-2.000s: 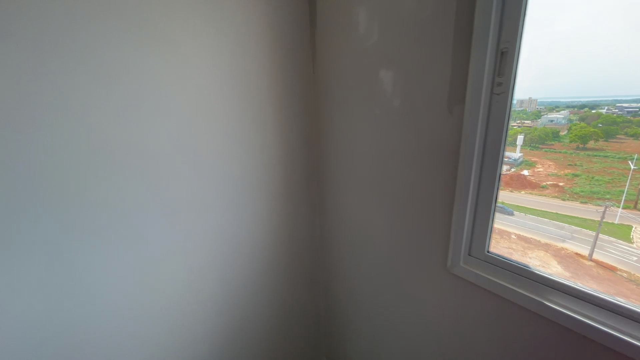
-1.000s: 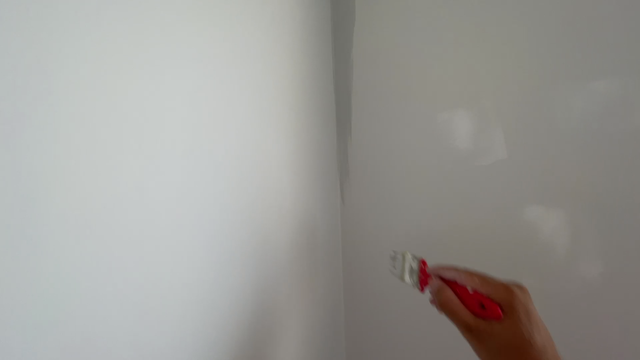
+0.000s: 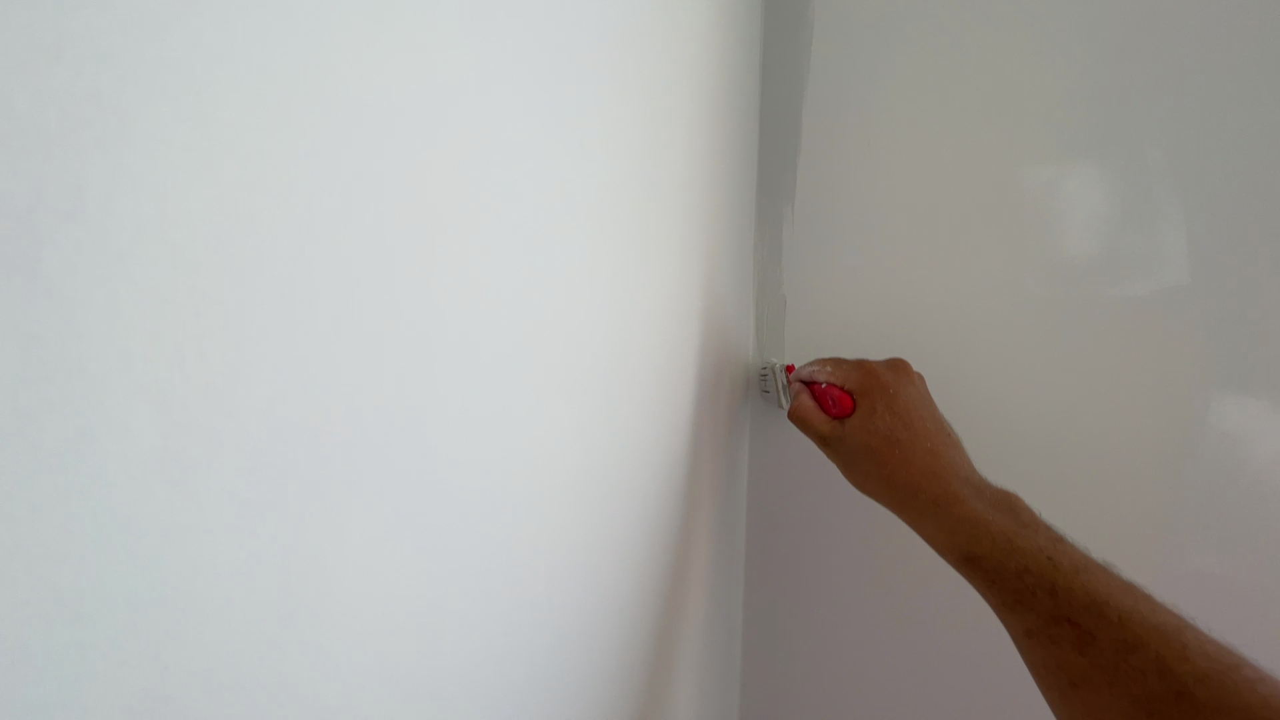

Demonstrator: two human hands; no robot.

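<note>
My right hand [image 3: 875, 425] reaches in from the lower right, its fingers closed on a small paintbrush [image 3: 829, 399] with a red handle. The brush's pale, paint-coated bristles point left and meet the right-hand wall at the corner. Directly above the bristles, a darker grey strip of paint [image 3: 782, 150] runs down the right-hand wall along the corner, with an uneven right edge. Specks of paint show on my fingers. My left hand is out of view.
A white wall [image 3: 380, 350] fills the left side, with a soft shadow near the corner. The right-hand wall [image 3: 920, 200] is light grey and carries whitish patches [image 3: 1085, 215].
My right hand with the brush was absent two seconds ago, then low and off the wall; now the bristles are at the corner. The view has turned away from the window.
</note>
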